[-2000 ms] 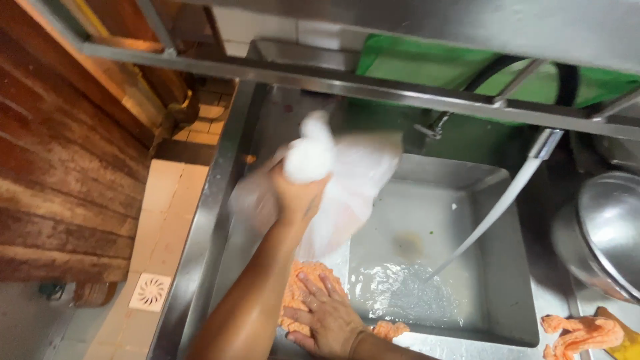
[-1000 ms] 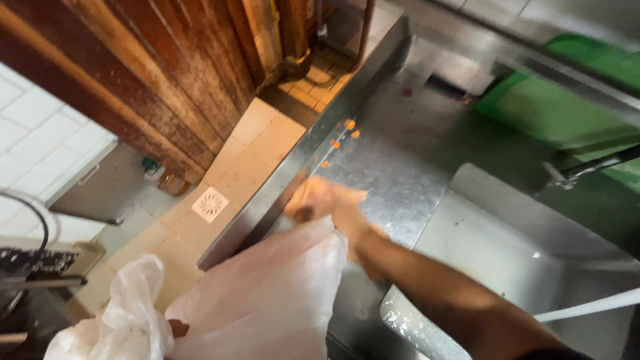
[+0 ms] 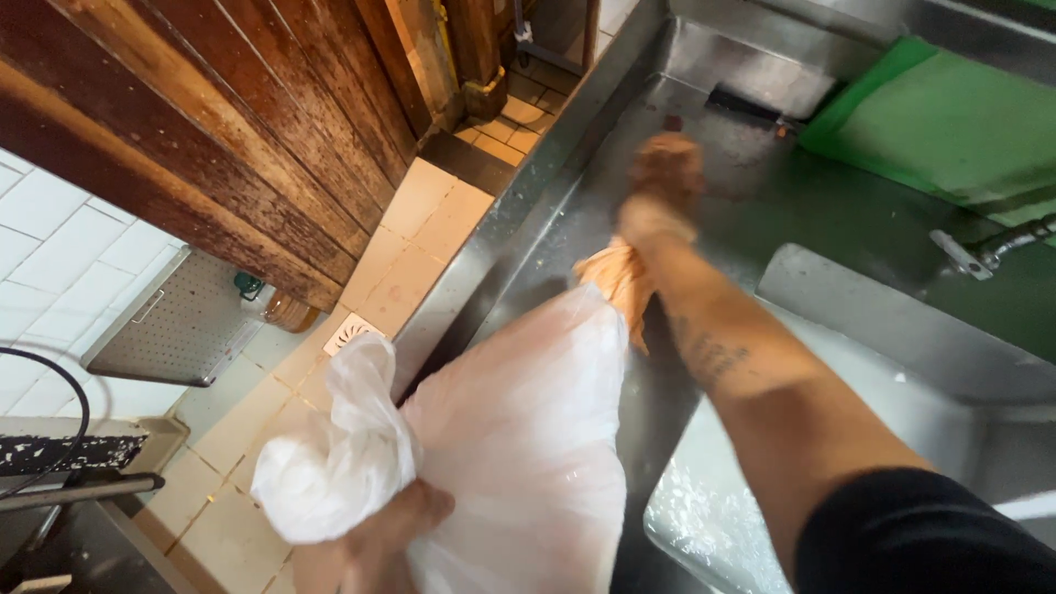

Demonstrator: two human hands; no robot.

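Observation:
My left hand grips a large translucent white plastic bag near its bunched top, at the lower left of the view. Pinkish contents show faintly through the plastic. My right hand, blurred by motion, reaches over the metal drainboard of the sink, and its fingers are too smeared to read. An orange cloth lies just below my right wrist, against the corner of the bag. Whether my right hand touches anything cannot be told.
The steel sink basin holds water at right, with a metal tap above it. A green board leans at the back. A dark-handled object lies in the far corner. Wooden planks and a tiled floor are at left.
The view has swung left. My left hand has gone from over the sink to the left with the bag. My right hand, on orange cloth two seconds ago, now reaches farther along the drainboard.

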